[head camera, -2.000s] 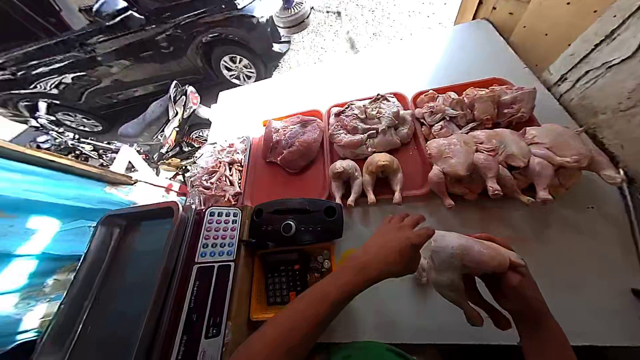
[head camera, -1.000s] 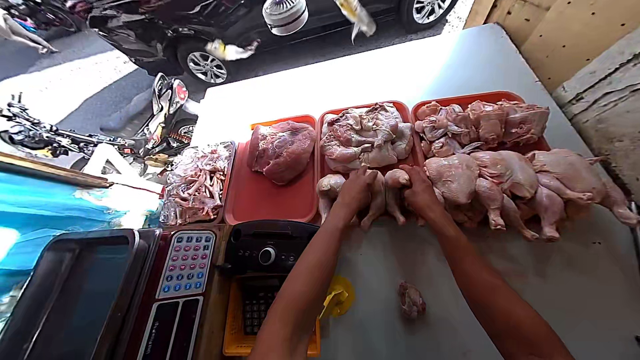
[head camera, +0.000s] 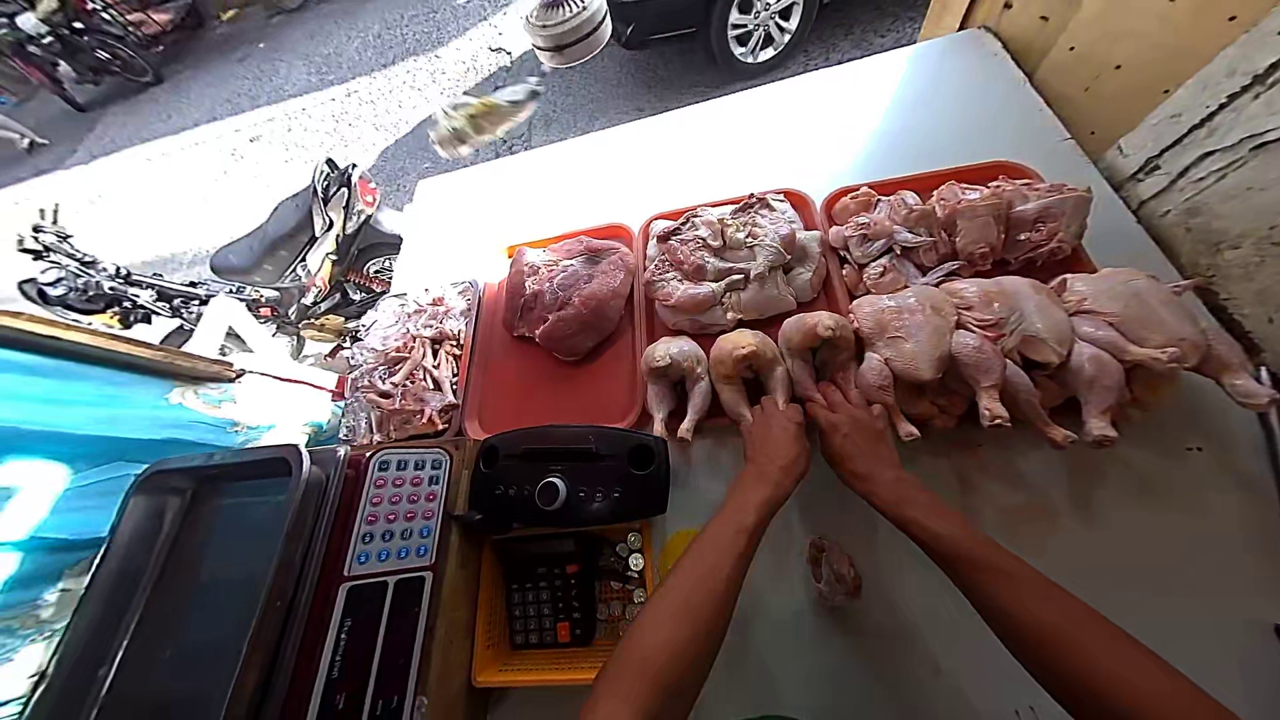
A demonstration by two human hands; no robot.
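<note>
My left hand (head camera: 777,440) and my right hand (head camera: 850,430) are at the lower ends of a raw chicken leg section (head camera: 818,345), the rightmost of several standing in a row along the front of the red trays. Its two drumsticks point toward me, and my fingers cover their tips. Left of it are a yellowish leg piece (head camera: 745,362) and a paler one (head camera: 676,370). Whole chickens (head camera: 905,330) lie directly to the right. A small dark-red piece of meat or offal (head camera: 833,570) rests alone on the white tabletop, nearer to me.
Red trays (head camera: 510,400) hold a large meat piece and chicken cuts; chicken feet (head camera: 405,370) lie at the left. Nearer me are a black radio (head camera: 570,480), an orange basket (head camera: 483,640) with calculator and coins, a scale (head camera: 400,510) and a dark metal tray (head camera: 200,590). Blurred strips spin above the table's far edge.
Two seconds ago my hands held a chicken piece low over the table; now they are up at the row, where a third leg section stands. The view has shifted. The small dark-red piece shows on the tabletop.
</note>
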